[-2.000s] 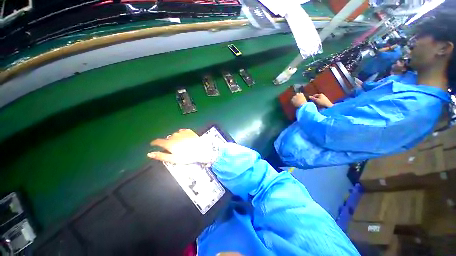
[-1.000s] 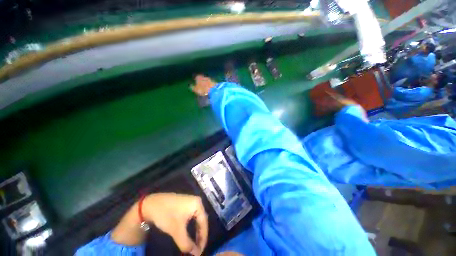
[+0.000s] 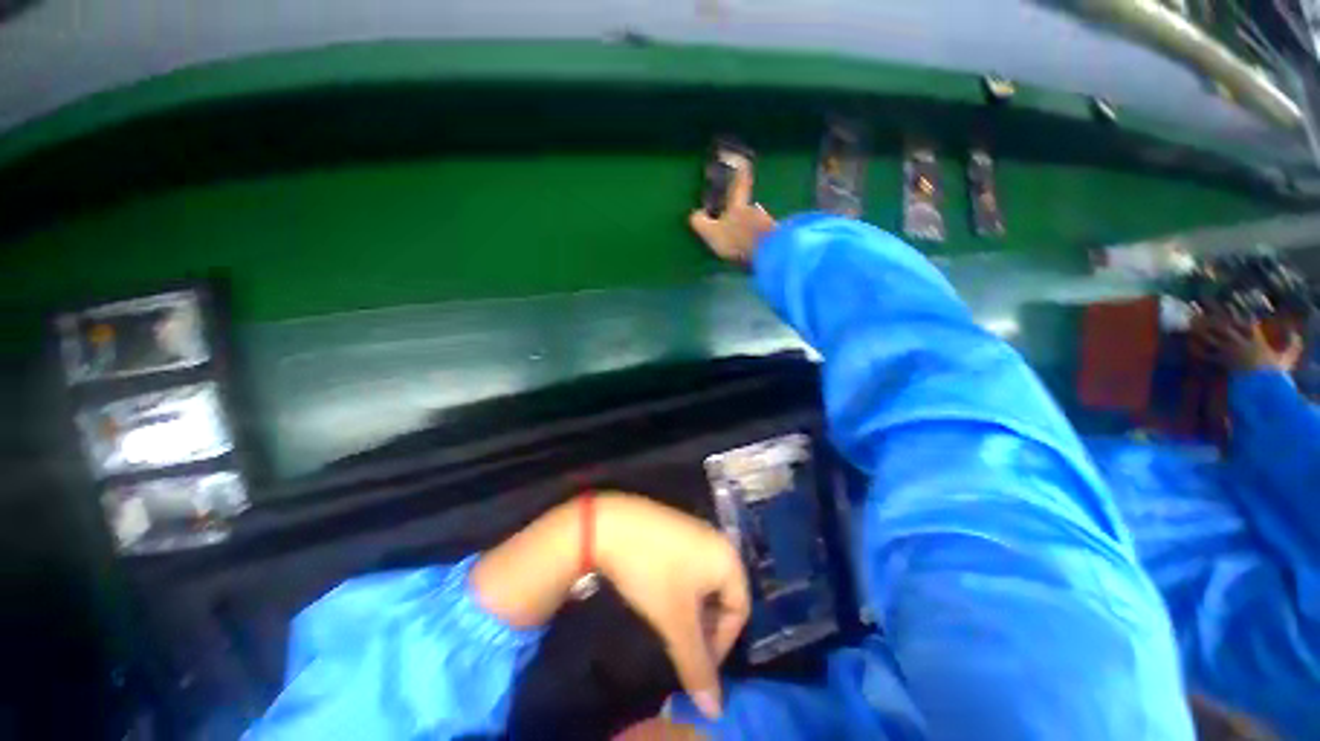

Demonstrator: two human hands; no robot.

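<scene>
My right hand [image 3: 738, 225] reaches out over the green surface, its fingers closed on the lower part of a small dark loose phone unit [image 3: 727, 157]. It is too blurred to tell whether the unit is lifted. My left hand [image 3: 678, 579] hovers over the black slotted tray [image 3: 377, 507], thumb and fingers loosely curled apart, with nothing seen in it. An open phone unit [image 3: 777, 543] with a silver edge and dark middle lies in the tray, right of my left hand. My right sleeve hides the tray's right part.
Three more loose phone units [image 3: 922, 191] lie in a row to the right. A black side tray [image 3: 217, 348] at left holds three silvery units. A neighbouring worker's blue sleeve [image 3: 1274, 478] and hand are at right, by orange-brown boxes [image 3: 1118, 355]. A grey-white shelf edge [image 3: 434, 44] runs behind.
My right hand has moved from the tray out to the leftmost loose unit. My left hand has come into view over the tray. The view has turned left, showing more of the side tray.
</scene>
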